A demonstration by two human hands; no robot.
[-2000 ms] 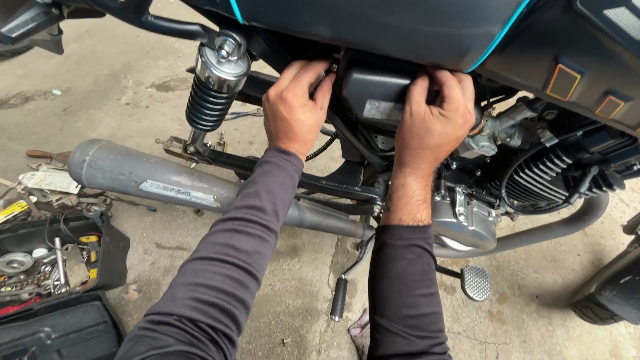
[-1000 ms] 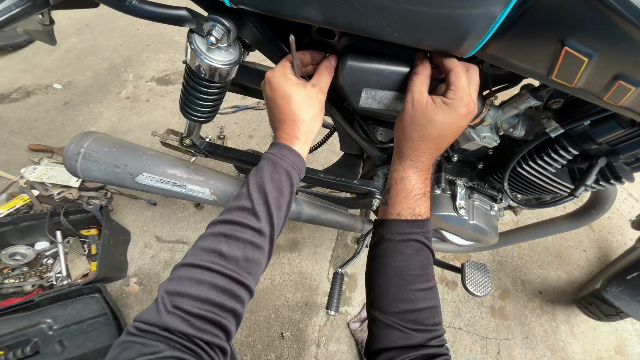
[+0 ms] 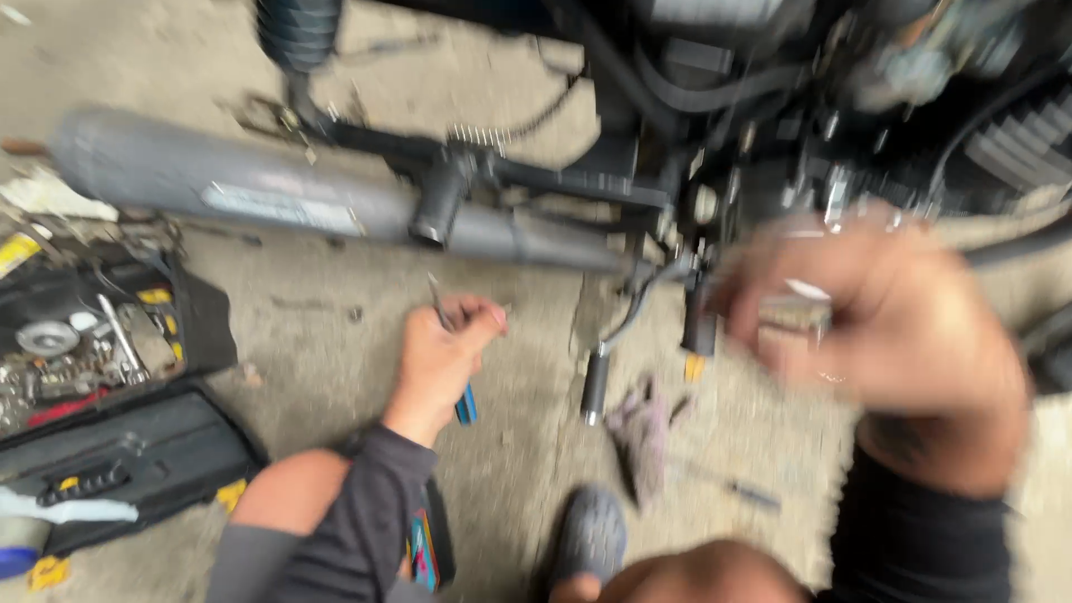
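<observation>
My left hand (image 3: pixel 448 356) is off the motorcycle, over the concrete below the grey exhaust muffler (image 3: pixel 276 197). Its fingers close on a thin metal tool (image 3: pixel 437 300), whose tip points up; a blue end (image 3: pixel 466 405) shows below the hand. Strongly blurred, my right hand (image 3: pixel 854 310) is raised near the engine, to the right of a black rubber footpeg (image 3: pixel 698 314). A small pale, shiny thing (image 3: pixel 794 314) shows at its fingers; what it is and how it is held are unclear. The kick lever's rubber end (image 3: pixel 595 385) hangs between the hands.
An open black toolbox (image 3: pixel 142 452) with sockets, a wrench (image 3: pixel 121 339) and loose parts stands at the left. A crumpled rag (image 3: pixel 643 435) and a screwdriver-like tool (image 3: pixel 754 494) lie on the concrete. My shod foot (image 3: pixel 593 532) is at the bottom. Above is the shock absorber (image 3: pixel 300 33).
Both hands have left the area under the seat and come down, the left one with the thin tool. The view has tilted down and is blurred, now showing my foot and legs.
</observation>
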